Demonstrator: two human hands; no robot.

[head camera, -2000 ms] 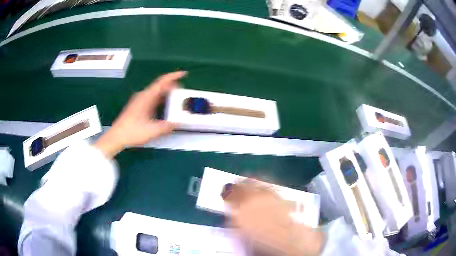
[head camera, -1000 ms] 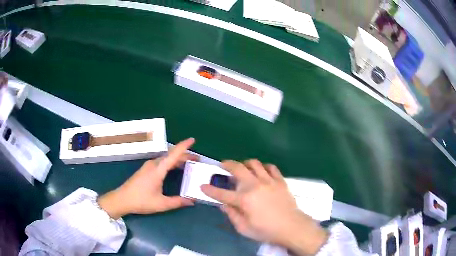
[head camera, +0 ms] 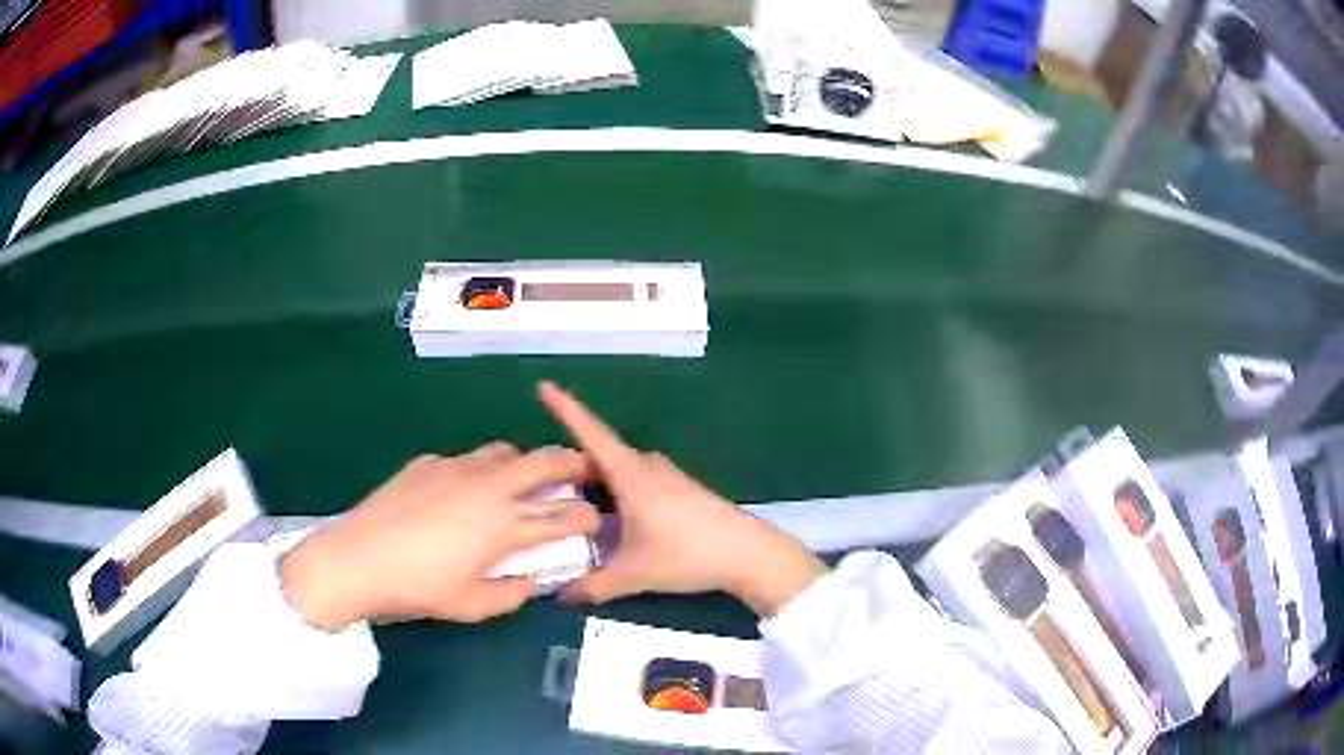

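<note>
My left hand [head camera: 442,538] lies over a white box [head camera: 553,558], gripping it; only one short end shows and the rest is hidden by the fingers. My right hand [head camera: 671,516] is around that end, thumb below, index finger stretched away. A boxed watch with orange-red face and hang tab [head camera: 671,686] lies just below, partly under my right sleeve. A similar tabbed box [head camera: 560,313] lies on the belt beyond my hands. A slim box with dark watch face [head camera: 165,549] lies tilted at left.
Several watch boxes [head camera: 1054,634] lean together at right. A small box [head camera: 1253,381] sits far right. Fanned white sheets [head camera: 221,111], more sheets [head camera: 523,62] and a white box with a round dark picture [head camera: 840,89] are beyond the pale rail [head camera: 634,140]. A metal post [head camera: 1150,103] stands upper right.
The view has turned right-to-left back over the line. My left hand has moved onto the white box, covering most of it; my right hand has shifted to its end.
</note>
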